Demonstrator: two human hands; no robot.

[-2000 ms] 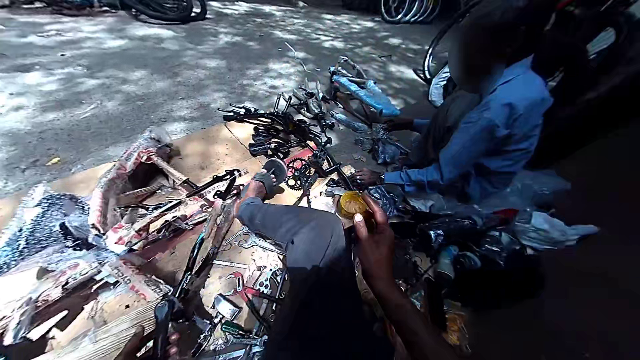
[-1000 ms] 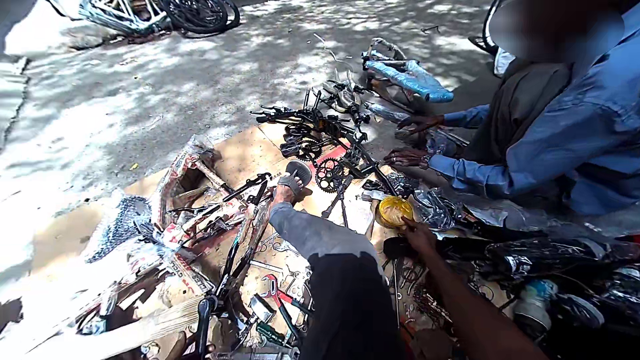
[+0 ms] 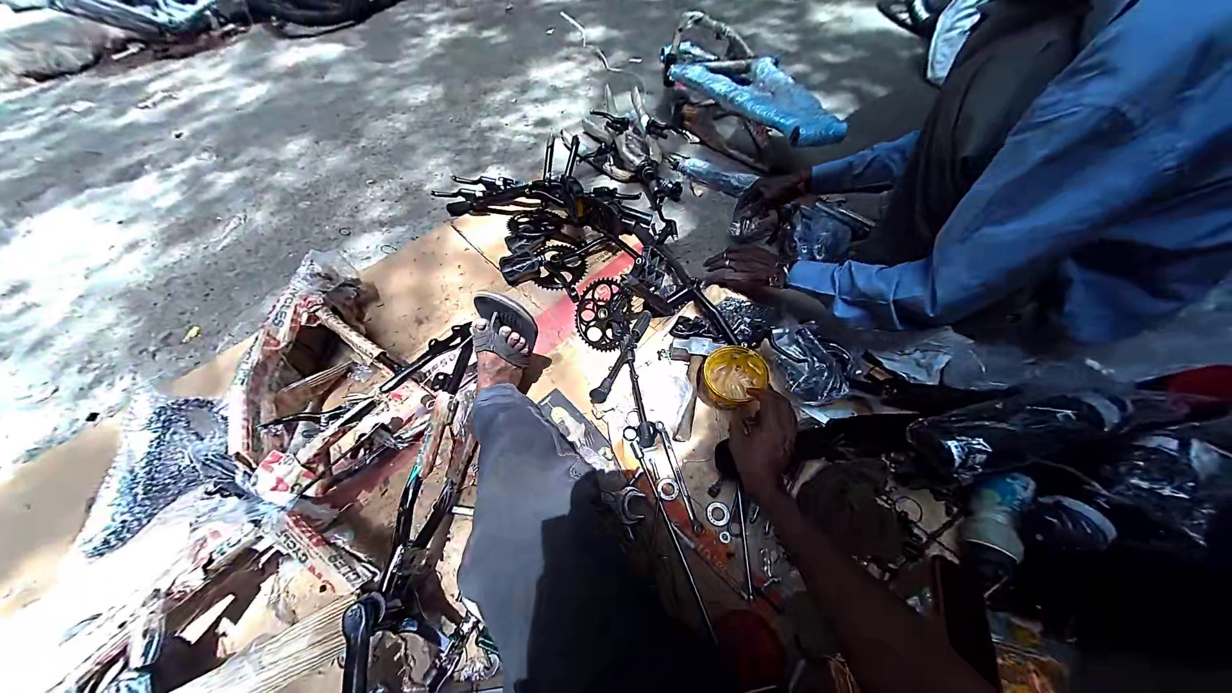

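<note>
My right hand [image 3: 762, 438] holds a round yellow tub [image 3: 733, 375] by its near rim, fingers at its edge. Pale stuff shows inside the tub. Just left of it lies a hammer-like tool [image 3: 689, 397] on the cardboard. Below are metal rings and nuts [image 3: 718, 514] and thin rods. A black chainring with crank [image 3: 603, 314] lies ahead, among black bicycle parts [image 3: 549, 207]. My left hand is not in view.
My sandalled foot [image 3: 504, 332] rests on cardboard [image 3: 414, 279]. At left are wrapped bicycle tubes [image 3: 279, 375]. A co-worker in a blue shirt [image 3: 1078, 183] sits at right, hands [image 3: 746, 269] by plastic-wrapped parts. A blue-wrapped frame [image 3: 760, 91] lies beyond.
The yellow tub, still in my right hand, now shows its inside. The fingers of my left hand, seen at the lower left two seconds ago, are out of view. The view has shifted down.
</note>
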